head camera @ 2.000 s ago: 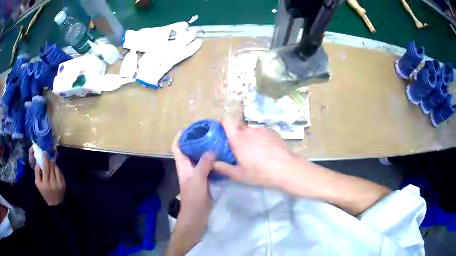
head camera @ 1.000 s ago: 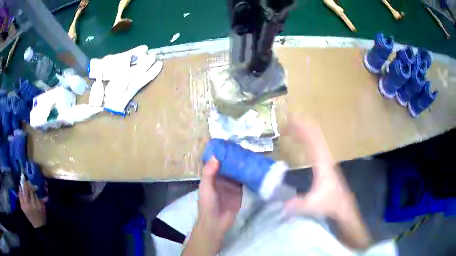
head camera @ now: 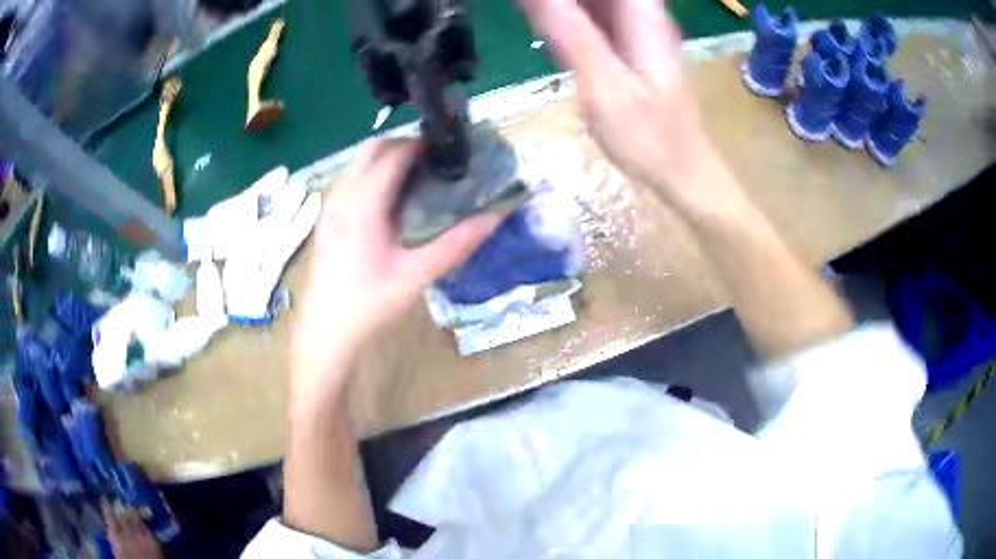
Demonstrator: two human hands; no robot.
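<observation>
The blue boot (head camera: 508,262) lies on the white base pad (head camera: 519,326), under the grey press block (head camera: 464,186) at the foot of the dark lever press (head camera: 421,49). Its pale fluffy rim points right. My left hand (head camera: 371,240) is at the block's left side, thumb along its lower edge by the boot and fingers partly hidden behind it; its grip is unclear. My right hand (head camera: 633,104) is raised right of the press, blurred, its fingers cut off by the top edge. No held thing shows in it.
White gloves (head camera: 246,240), a white crumpled cloth (head camera: 142,339) and piled blue boots (head camera: 66,404) are at left, with a neighbour's hand (head camera: 131,535). More boots (head camera: 841,93) stand at upper right. Tan leg-shaped forms (head camera: 263,76) lie on the green belt (head camera: 218,142).
The boot has gone from my left hand onto the pad under the block. My left hand has moved up beside the block, my right hand up to the top edge. The view has shifted and tilted.
</observation>
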